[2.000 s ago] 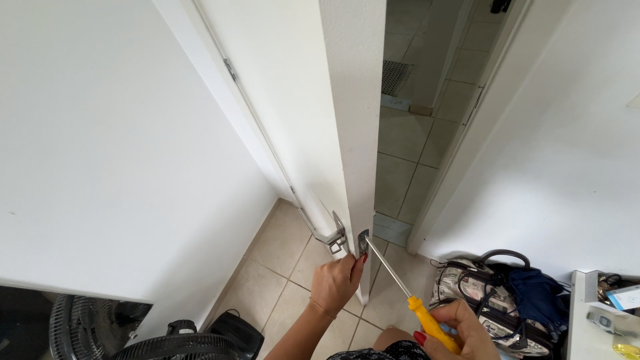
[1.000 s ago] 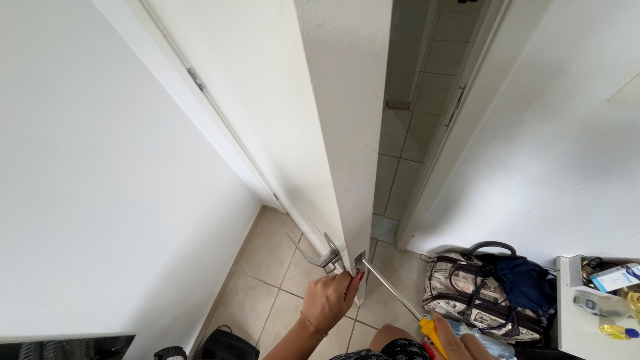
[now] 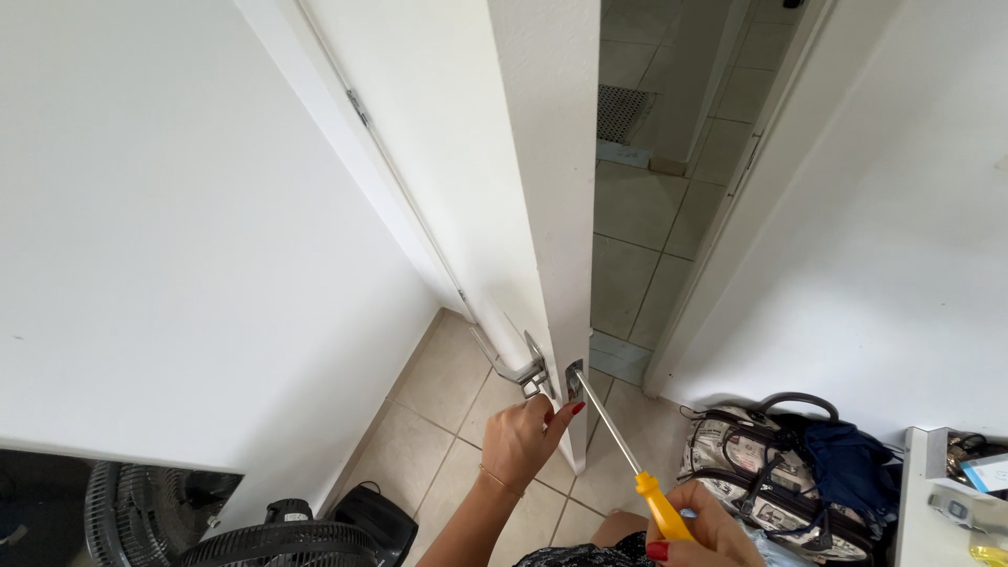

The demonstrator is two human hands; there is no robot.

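My right hand (image 3: 701, 524) grips the yellow handle of a screwdriver (image 3: 661, 505). Its long metal shaft slants up and left, and the tip meets the top part of the metal lock plate (image 3: 574, 381) set in the edge of a white door (image 3: 551, 197). Below the door handle (image 3: 504, 370), my left hand (image 3: 524, 437) rests against the door beside the plate, its thumb at the plate's lower end. What its curled fingers hold, if anything, is hidden. The lever handle and its rosette stick out on the door's left face.
A patterned bag (image 3: 768, 472) with dark blue cloth lies on the tiled floor by the right wall. Beyond it is a white shelf unit (image 3: 917, 496) with small items. A black fan (image 3: 279, 546) and a mirror (image 3: 47, 504) are at lower left. The door frame (image 3: 740, 197) stands right of the door.
The view has shifted between frames. The screwdriver stays in my right hand with its tip at the lock plate, and my left hand stays beside the plate.
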